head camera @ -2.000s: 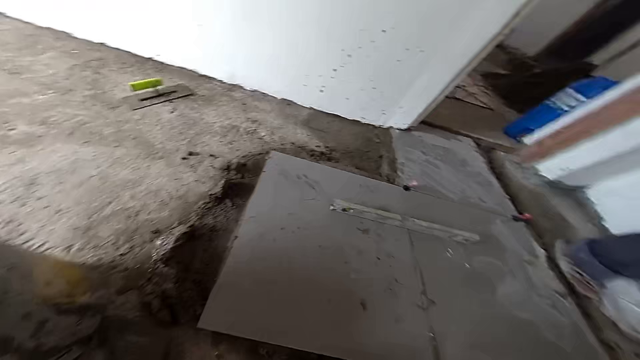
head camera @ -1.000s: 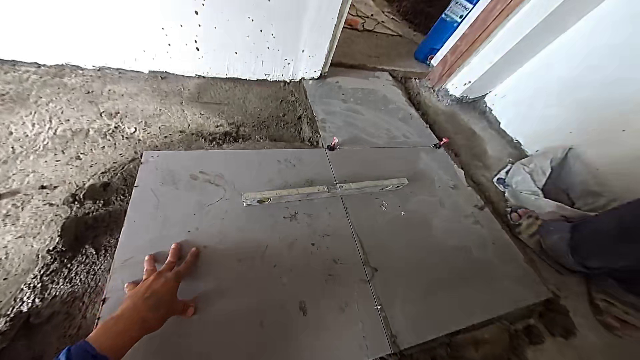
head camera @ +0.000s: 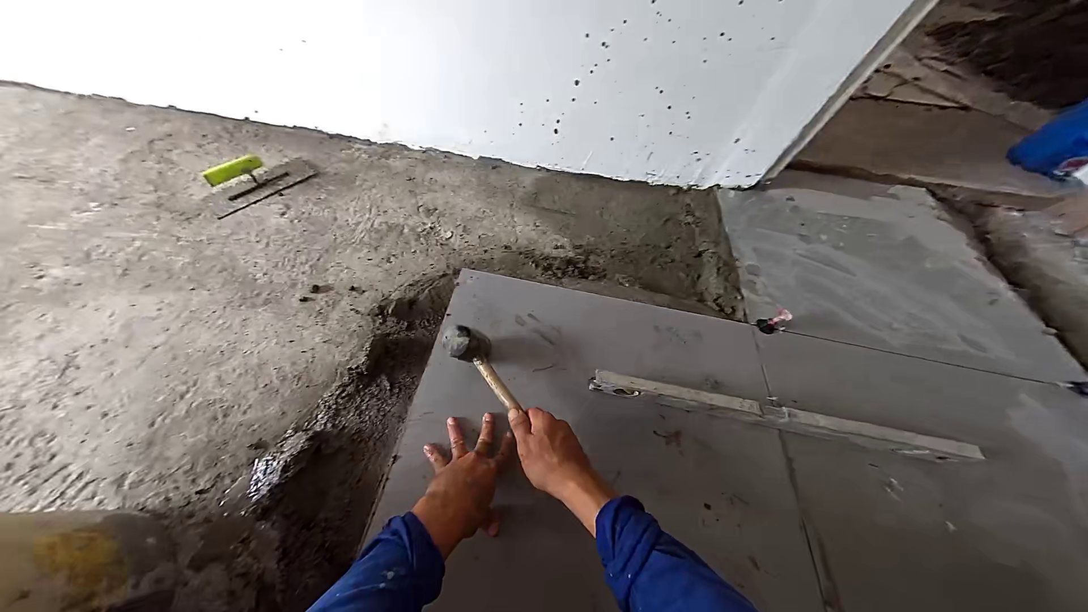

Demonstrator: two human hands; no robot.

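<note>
My left hand (head camera: 466,486) lies spread on a large grey floor tile (head camera: 544,527), its fingers apart and holding nothing. Just right of it, my right hand (head camera: 552,450) grips the wooden handle of a rubber mallet (head camera: 467,342), whose dark head is over the tile near its far left corner. A spirit level (head camera: 867,428), smeared with mortar, lies across the joint between this tile and its right-hand neighbour. A small black and pink tile leveling clip or spacer (head camera: 775,320) sits where the joints meet.
Wet mortar (head camera: 340,459) borders the tile's left edge. A notched or flat trowel with a green handle (head camera: 232,170) lies on the rough concrete floor (head camera: 170,323). Beyond stands a white wall (head camera: 476,76). Past the doorway is a blue bag or container (head camera: 1054,144).
My right hand has come into view with the mallet, which neither earlier frame shows. My left hand still rests on the tile, now beside it. The view has swung left.
</note>
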